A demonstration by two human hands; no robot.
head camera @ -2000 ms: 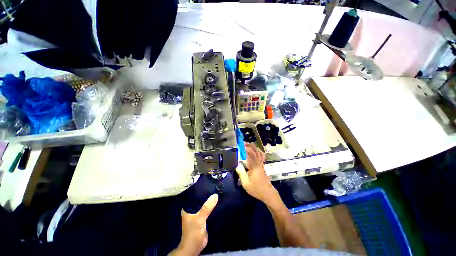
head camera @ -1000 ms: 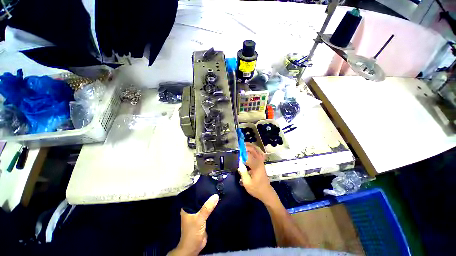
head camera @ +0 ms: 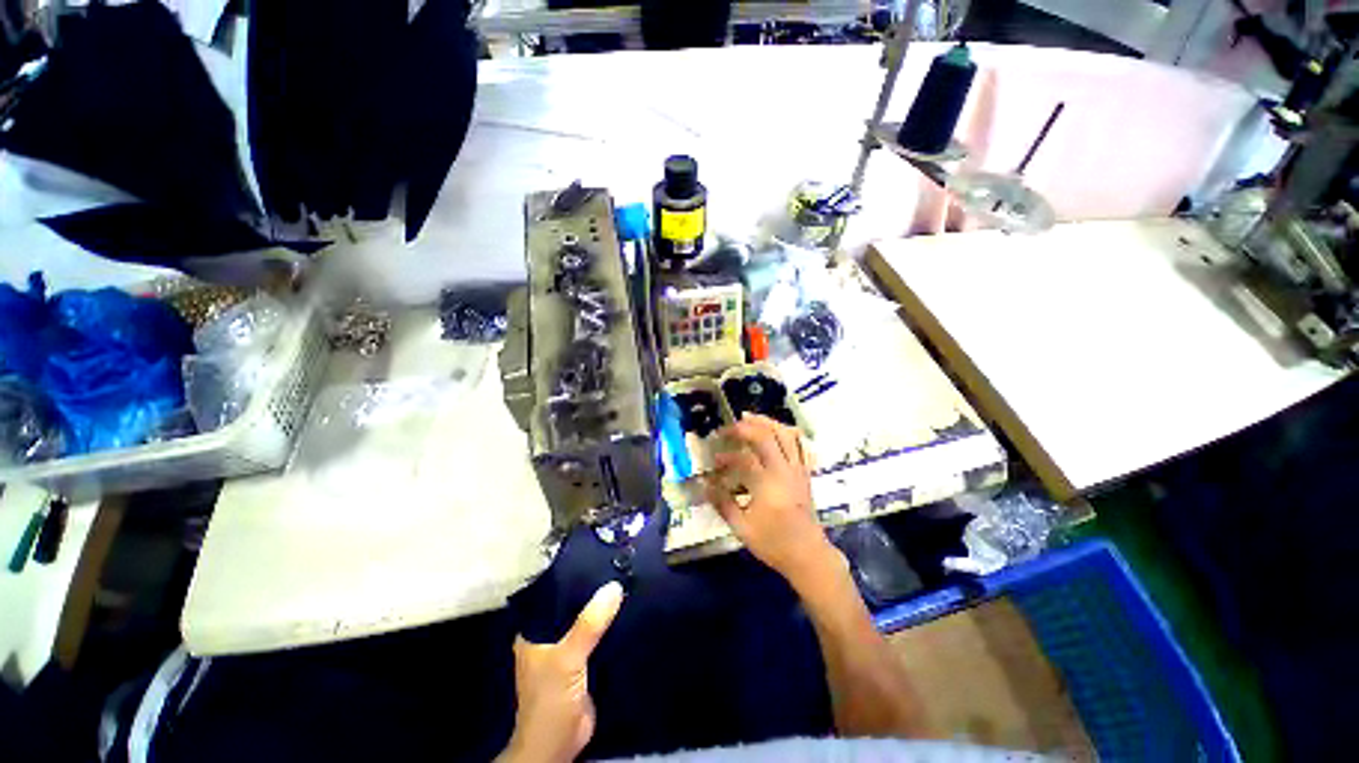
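The grey-brown button-sewing machine point(head camera: 586, 343) points towards me on the cream table. Dark cloth point(head camera: 686, 641) lies under its near end and over my lap. My left hand point(head camera: 559, 674) holds the cloth just below the presser foot point(head camera: 617, 525), thumb on top. My right hand point(head camera: 768, 489) is at the near edge of the open button tray point(head camera: 730, 413), fingers bent and apart over it. Black buttons point(head camera: 757, 395) lie in its two compartments. Whether a button is between my right fingers, I cannot tell.
Behind the tray are a numbered box point(head camera: 702, 321) and a black bottle point(head camera: 680, 215). A thread cone point(head camera: 938, 100) stands at upper right. A white basket point(head camera: 224, 455) with blue plastic is at left. A blue crate point(head camera: 1095, 641) is at lower right. Dark cut pieces point(head camera: 358, 119) lie at the back.
My right hand has moved from beside the machine's near end to the tray, and its fingers have spread. My left hand stays on the cloth. The whole view has shifted.
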